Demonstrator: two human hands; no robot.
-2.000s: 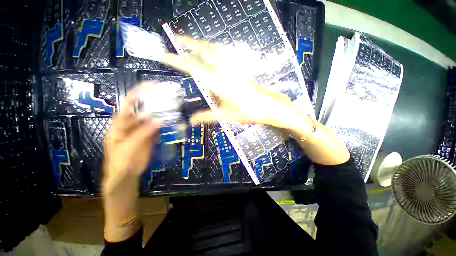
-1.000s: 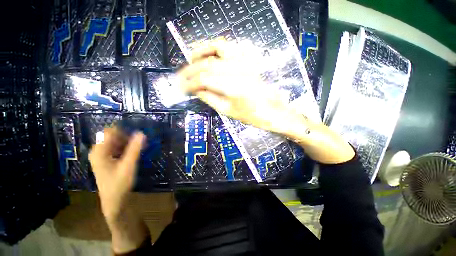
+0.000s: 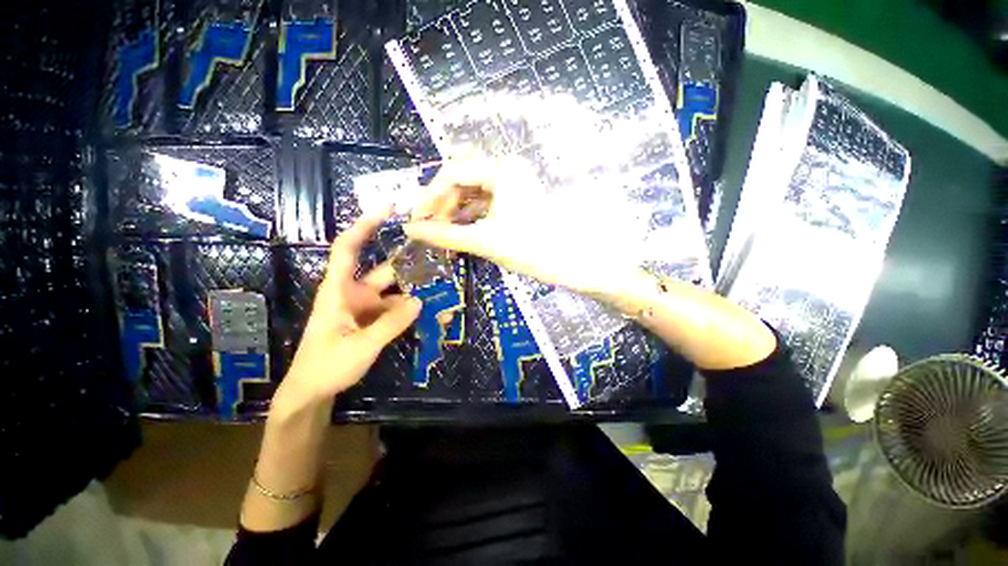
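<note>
A blue part with a dark grey piece over its upper end is in front of me, above the lower middle pockets. My left hand is at its left side, thumb at its edge, and appears to grip it. My right hand is at its top end, fingertips bent close together; glare hides whether they hold anything. A white-edged adhesive sheet lies slanted over the black tray, under my right hand and forearm.
Other blue parts lie in tray pockets at left, top and bottom. A stack of glossy sheets lies on the green surface right of the tray. A round desk fan stands at lower right. Dark ridged plastic is at far left.
My left hand has moved right and up from the lower left pockets to meet my right hand. A blue part with a grey end now shows in the lower left pocket where my left hand was.
</note>
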